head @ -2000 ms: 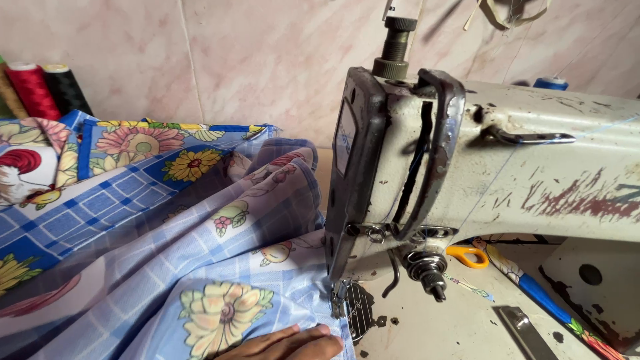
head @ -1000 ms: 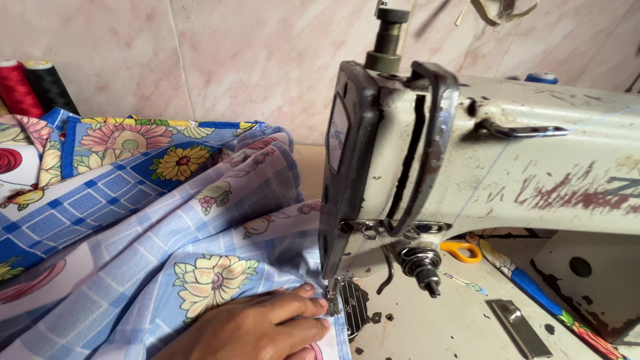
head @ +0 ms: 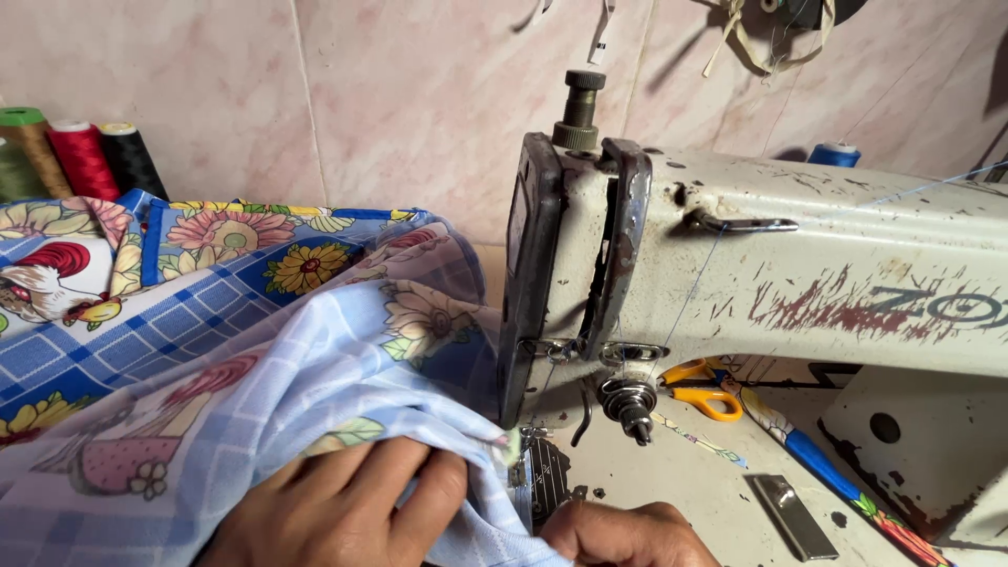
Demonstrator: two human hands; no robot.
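A printed blue checked fabric (head: pixel 331 346) with flowers and roosters lies bunched left of the sewing machine (head: pixel 787 260). On it is my left hand (head: pixel 354 504), fingers curled into the folds just left of the presser foot (head: pixel 517 468). My right hand (head: pixel 630 535) pinches the fabric's edge at the bottom, in front of the needle plate (head: pixel 547 476). Cloth reaches the presser foot; whether it lies under the foot is hard to tell. Blue thread runs along the machine head to the tension dial (head: pixel 630 402).
Orange-handled scissors (head: pixel 709 402), a metal plate piece (head: pixel 791 516) and a rolled strip of printed fabric (head: pixel 827 465) lie under and beside the machine arm. Thread cones (head: pixel 83 161) stand at the back left against the tiled wall (head: pixel 409 102). A blue spool (head: pixel 835 155) sits behind the machine.
My left hand, flat on the cloth one second ago, is now curled into raised folds. My right hand has come into view at the bottom, holding the cloth's edge.
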